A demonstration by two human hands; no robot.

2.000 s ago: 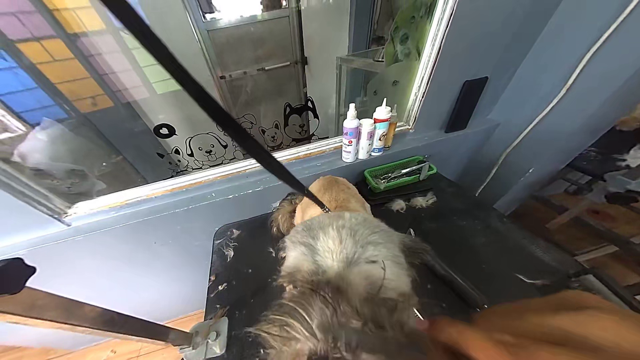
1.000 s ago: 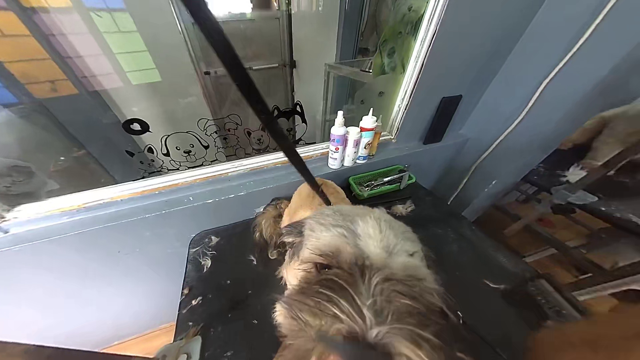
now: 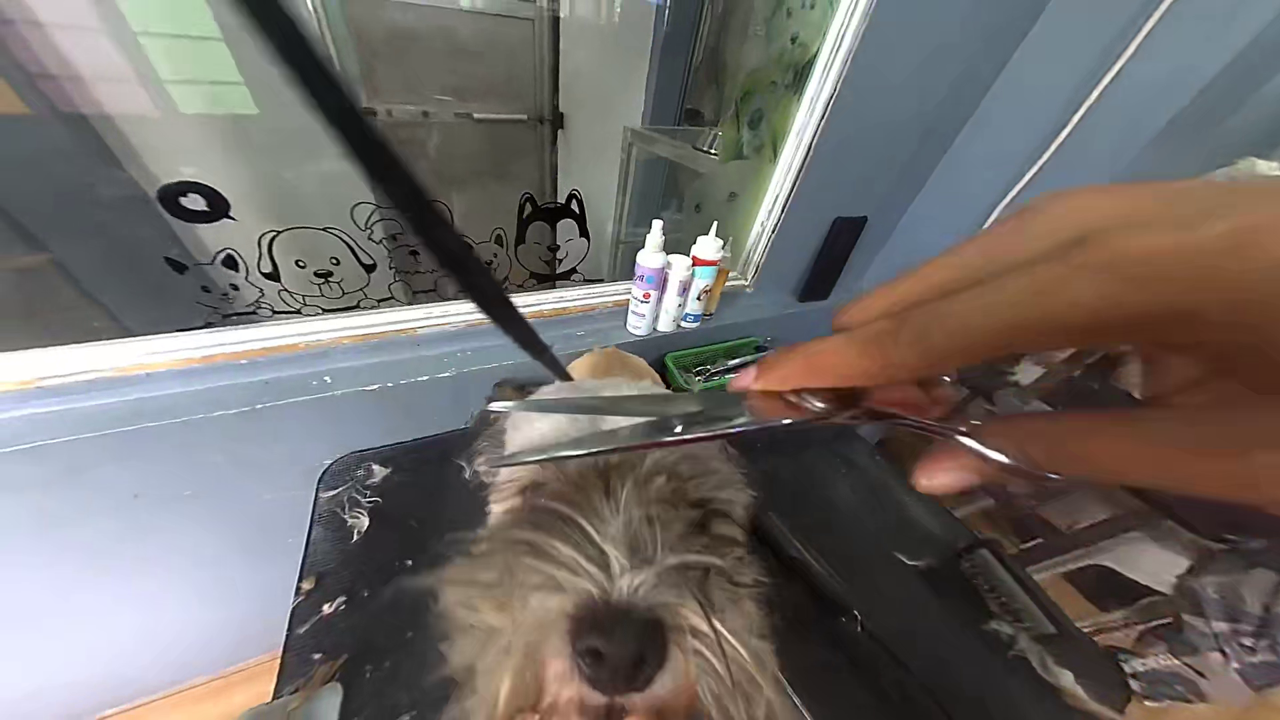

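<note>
My right hand [image 3: 1060, 340] reaches in from the right with fingers in the handles of a pair of steel grooming scissors [image 3: 640, 425]. The blades are parted, point left and lie across the view above the forehead of a shaggy grey-and-cream dog [image 3: 610, 560]. The dog faces me, its dark nose low in the frame and its eyes hidden by hair and blades. A black strap [image 3: 400, 190] runs down to behind its head. My left hand does not show, though a blurred skin-toned patch lies at the lower right corner.
The dog is on a black grooming table [image 3: 400, 560] with loose hair tufts. A green basket [image 3: 712, 362] of tools stands at the back, near bottles [image 3: 672, 285] on the window ledge. A comb-like tool [image 3: 1005, 590] lies on the table's right side.
My right hand has come into clear view with the scissors over the dog's head. The dog's muzzle now faces me more squarely than before.
</note>
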